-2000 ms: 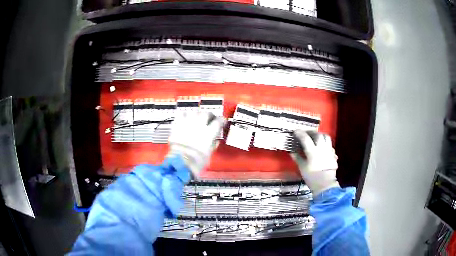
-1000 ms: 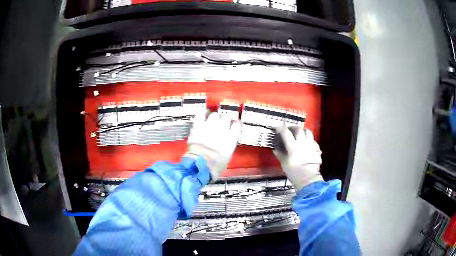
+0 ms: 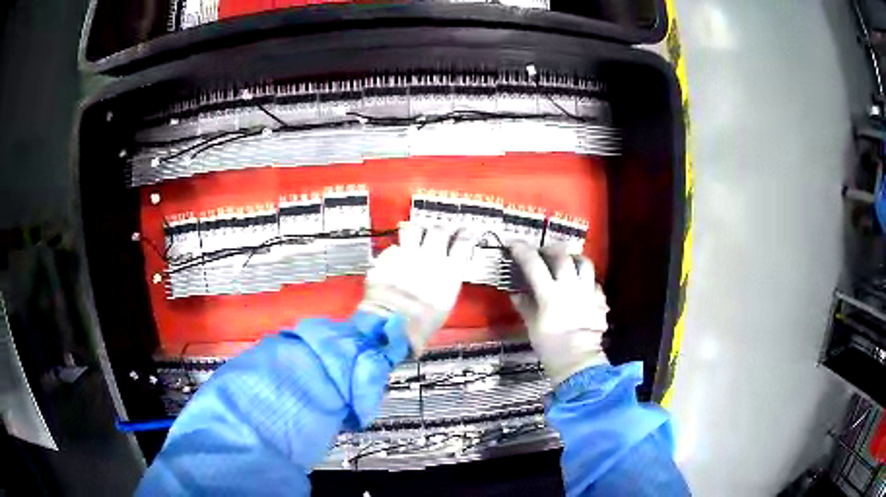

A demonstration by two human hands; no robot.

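Short heatsink assemblies lie in two groups on the red liner sheet [image 3: 262, 315] inside a black turnover bin [image 3: 649, 233]. My gloved left hand [image 3: 423, 277] rests on the left part of the right group [image 3: 466, 207], its fingertips over the silver fins. My gloved right hand [image 3: 562, 301] is on the right part of the same group, fingers bent over the fins. The undersides of both hands are hidden, so a firm grip cannot be told. The left group [image 3: 262, 248] lies untouched, with a black sensor lead across it.
A row of heatsinks [image 3: 379, 136] lines the bin's far side. More rows [image 3: 476, 393] lie at the near side, partly under my sleeves. A second bin [image 3: 369, 44] stands beyond. Grey floor with yellow-black tape [image 3: 685, 194] is on the right; a wire rack [image 3: 860, 340] stands far right.
My left hand has moved from the left group to the right group. The pieces of the right group have shifted and lie straighter, with small gaps toward the right end. The view has shifted right.
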